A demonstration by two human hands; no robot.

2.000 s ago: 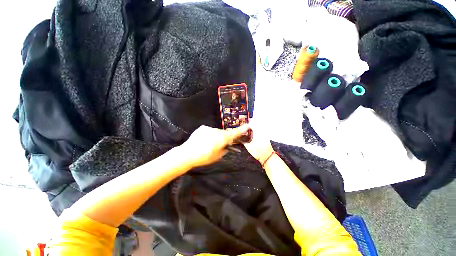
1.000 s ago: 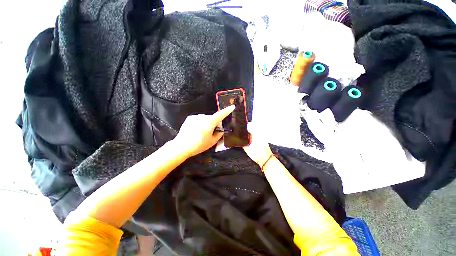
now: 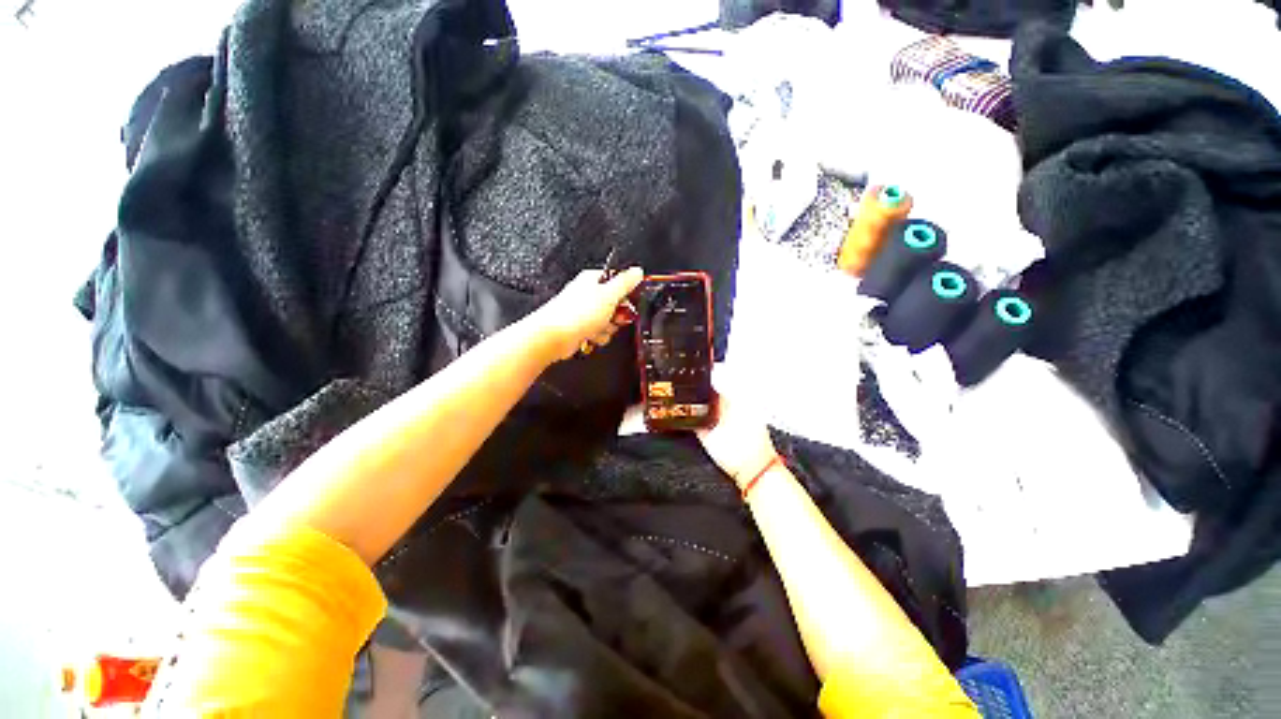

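Observation:
A phone with a red-orange case and lit screen stands roughly upright in view. My right hand holds it from below at its lower end; the fingers behind it are hidden. My left hand is at the phone's upper left edge, with a small dark tool, seemingly thread snips, held in the fingers; its tip shows above them. The dark coat, rough grey-black shell with smooth black lining, lies under and around both hands.
Three black thread cones and an orange one lie on white sheets at the right. A striped bundle is behind them. A second coat is far right, a blue basket below. A red-orange item is lower left.
My left hand has moved off the phone screen, up and to its left edge. The phone's display has changed. The view has shifted, so the table things sit lower.

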